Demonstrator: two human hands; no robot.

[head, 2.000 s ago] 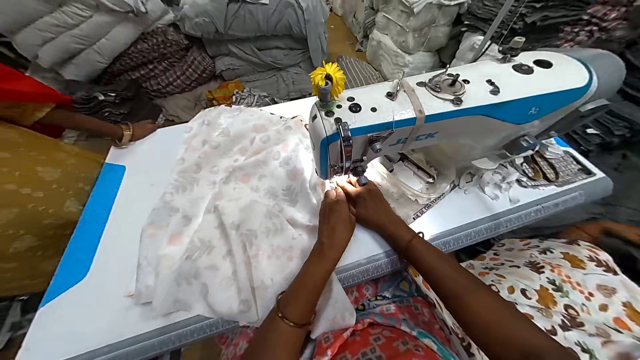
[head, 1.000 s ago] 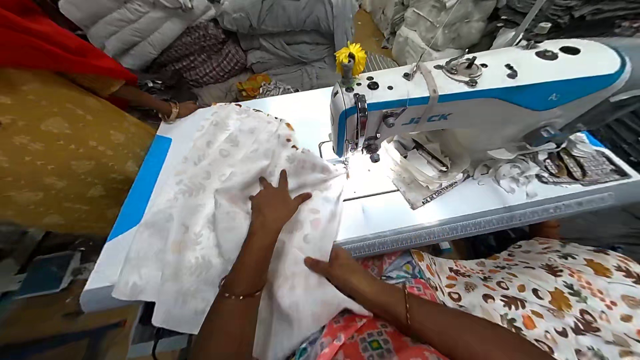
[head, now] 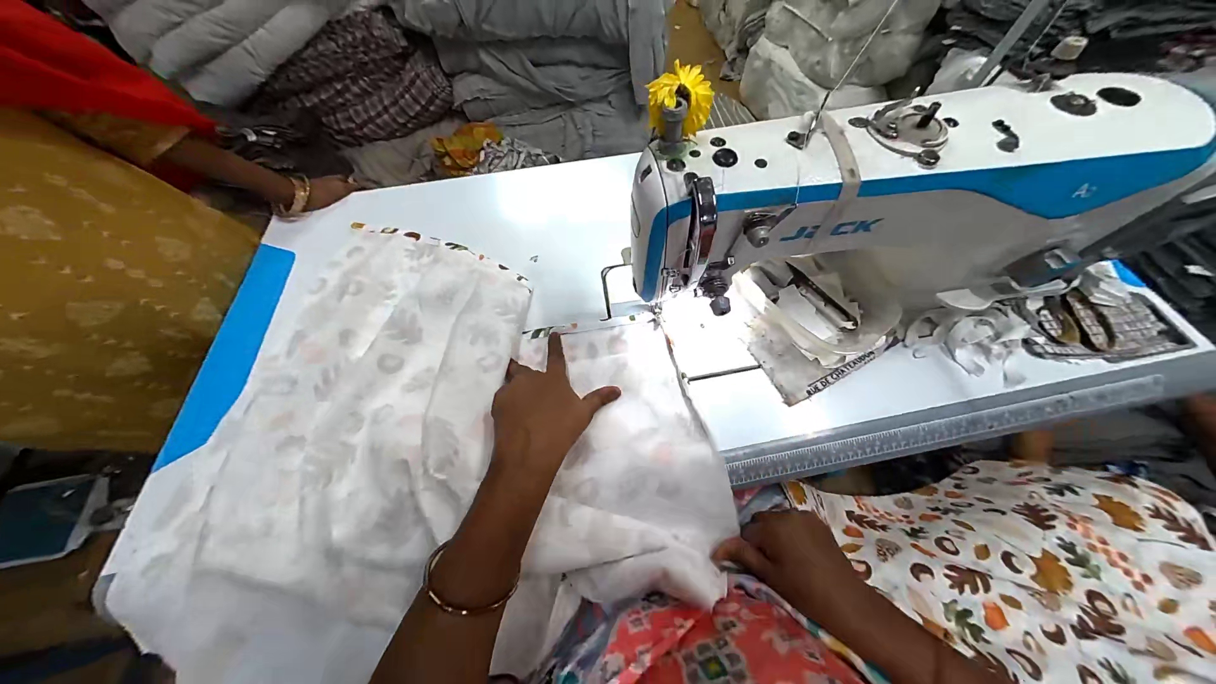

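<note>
A white cloth with a faint leaf print [head: 370, 380] is spread over the left of the sewing table, its narrow hemmed edge running to the needle area of a Jack sewing machine [head: 912, 218]. My left hand [head: 543, 404] lies on the cloth left of the needle, index finger pointing at the hem, fingers apart. Close to my lap, my right hand [head: 793, 560] has thumb and fingers at the cloth's near right corner, seemingly pinching it. More leaf-printed fabric [head: 1026, 560] lies over my lap at the right.
Another person's hand [head: 328, 192] rests on the table's far left corner. Fabric scraps [head: 978, 332] and a printed cloth piece [head: 807, 375] lie under and beside the machine arm. A ruler strip [head: 940, 427] runs along the front edge. Stacked garments [head: 541, 66] stand behind.
Both hands were together at the needle two seconds ago; now they are apart. Since one second ago the left hand has moved up to the hem, and the cloth's far edge has shifted.
</note>
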